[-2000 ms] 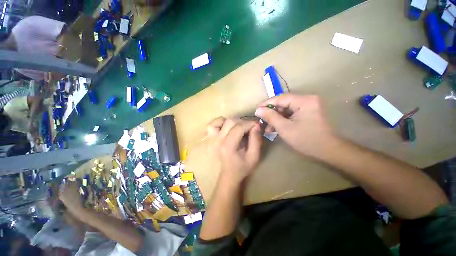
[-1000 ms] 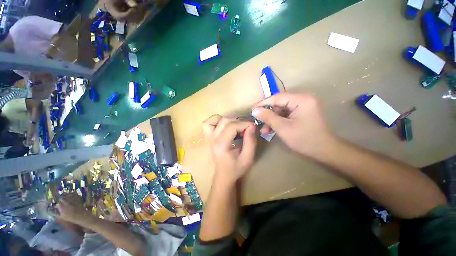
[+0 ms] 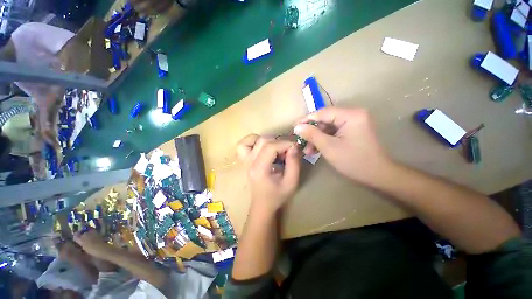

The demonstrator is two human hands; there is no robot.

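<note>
My right hand (image 3: pixel 341 140) pinches a small green circuit board (image 3: pixel 301 139) between thumb and fingers over the tan bench. My left hand (image 3: pixel 271 166) has its thumb and forefinger closed together at the board's left end; whether they grip a thin wire is too small to tell. A blue battery pack (image 3: pixel 313 95) with a white patch and a thin dark wire lies just beyond my right hand, partly covered by it. A small pale piece (image 3: pixel 311 157) shows below my right fingertips.
A dark block (image 3: pixel 190 163) and a heap of green, white and yellow boards (image 3: pixel 175 216) lie left. A white pad (image 3: pixel 400 49) and blue packs (image 3: pixel 444 127) lie right. The green conveyor (image 3: pixel 233 76) carries scattered packs. Another person's arm (image 3: pixel 119 257) shows lower left.
The packs and boards on the green conveyor have shifted to the right and upward. My hands have moved slightly left and stay close together, and the green board shows more clearly between them.
</note>
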